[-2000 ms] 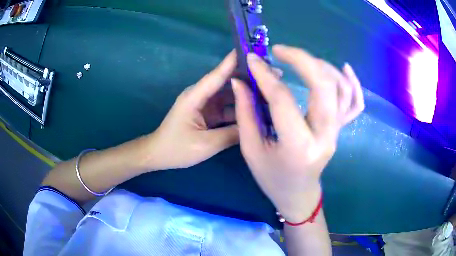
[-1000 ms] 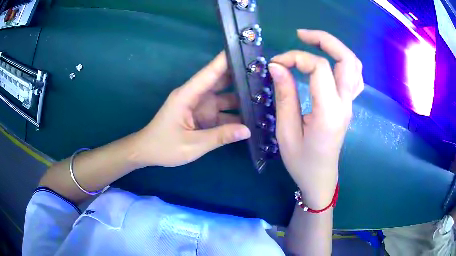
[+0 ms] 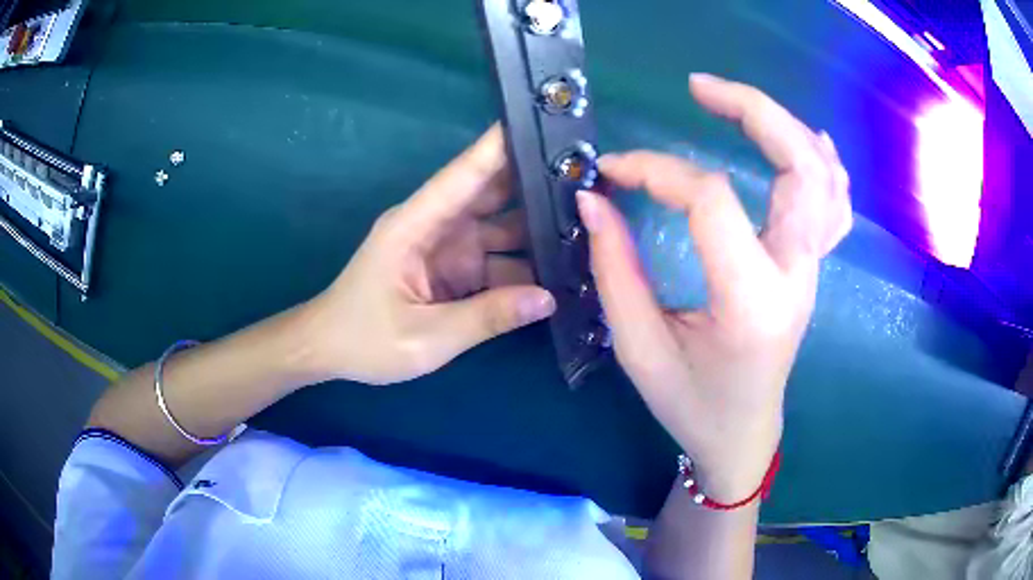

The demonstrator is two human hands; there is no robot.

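A dark grey fixture bar [image 3: 530,147] stands nearly upright in view, its top cut off by the picture's upper edge. Several small round modules [image 3: 560,95] with amber centres and pale tabs sit in a row along it. My left hand [image 3: 413,272] holds the bar from the left, thumb on its near face and fingers behind it. My right hand [image 3: 719,261] is at the bar's right side, thumb and index fingertip apart beside a middle module. The right thumb and fingers partly hide the lower modules. I cannot tell if the fingertips touch a module.
Green mat [image 3: 283,136] lies below. Two tiny whitish bits [image 3: 169,168] lie at left, near a white frame fixture [image 3: 45,202]. A purple-white lamp [image 3: 949,181] glows at right. A printed item [image 3: 36,34] is at the top left. Pale cloth [image 3: 946,549] shows at bottom right.
The bar has turned to show its row of modules more fully. My right hand has come off the bar's face to its right edge, its thumb and index fingertip now apart. My left hand still holds the bar.
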